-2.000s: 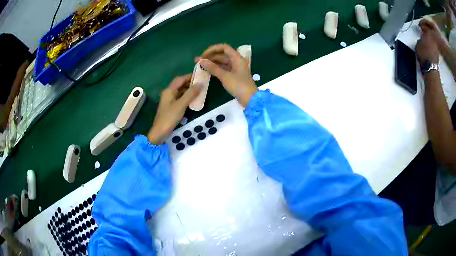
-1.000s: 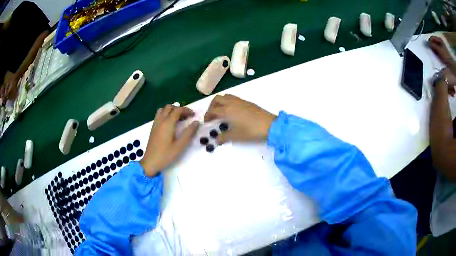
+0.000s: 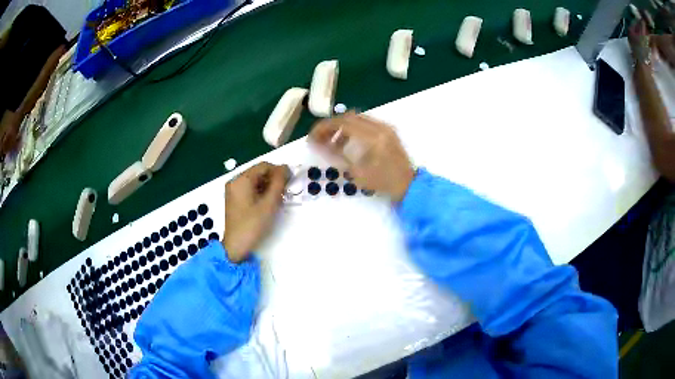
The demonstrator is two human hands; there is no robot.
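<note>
A small sticker sheet (image 3: 297,189) with two rows of round black adhesive pads (image 3: 332,188) lies on the white bench near the belt. My left hand (image 3: 253,207) is at the sheet's left edge, fingers curled; whether it grips the sheet is unclear. My right hand (image 3: 370,154) is blurred, raised just above the sheet's right part and hiding some pads. A small pale patch shows at its fingertips, too blurred to name. Two cream housings, one upright (image 3: 323,89) and one slanted (image 3: 285,117), lie on the green belt beyond my hands.
More housings (image 3: 164,142) lie along the green belt (image 3: 222,104) with white flecks. Spare sticker sheets (image 3: 140,259) lie at left. A blue parts bin (image 3: 140,35) stands across the belt. A smartphone (image 3: 609,96), a metal plate (image 3: 603,29) and another person's arm (image 3: 651,96) are at right.
The housing held two seconds ago was on the belt one second ago. The belt's housings have since shifted left. My right hand has lifted off the sheet, which now lies flatter and straighter.
</note>
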